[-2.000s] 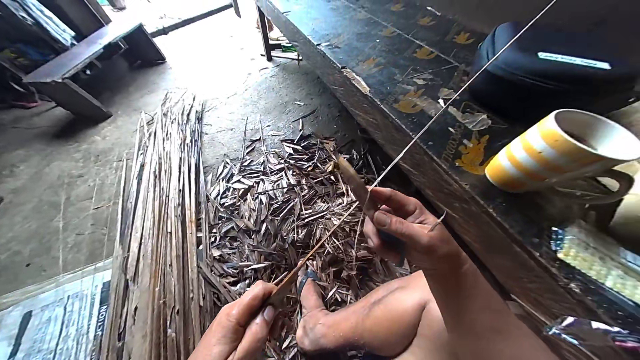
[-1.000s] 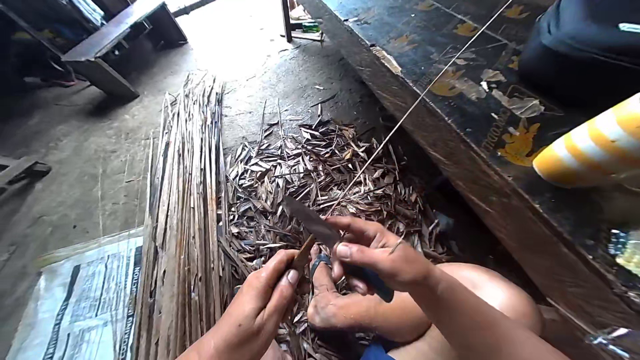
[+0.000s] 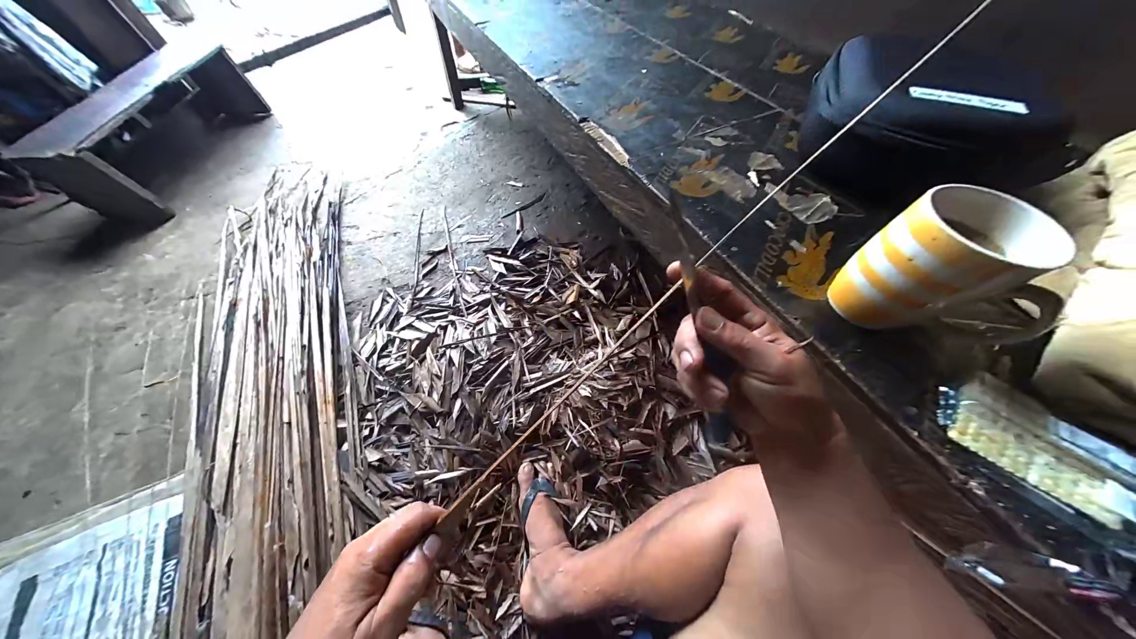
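Note:
My left hand (image 3: 390, 568), low in the view, pinches the lower end of a long thin plant strip (image 3: 568, 390) between thumb and fingers. The strip rises to the upper right as a pale, narrow length. My right hand (image 3: 745, 346) is closed around a knife (image 3: 689, 257), its blade pointing up and touching or crossing the strip near the fingertips; most of the handle is hidden in the palm. Below the hands lies a heap of leaf-like shavings (image 3: 497, 337). A bundle of long dry stalks (image 3: 275, 399) lies to its left.
A dark table (image 3: 674, 106) runs along the right, with a yellow-striped mug (image 3: 941, 257), a black zip case (image 3: 932, 115) and a clear package (image 3: 1029, 444). A low wooden bench (image 3: 115, 98) stands at the upper left. Printed paper (image 3: 89, 568) lies lower left; my sandalled foot (image 3: 550, 532) is by the shavings.
My right hand with the knife has moved up and away from my left hand, along the strip. One second ago the two hands were close together. The view has shifted somewhat.

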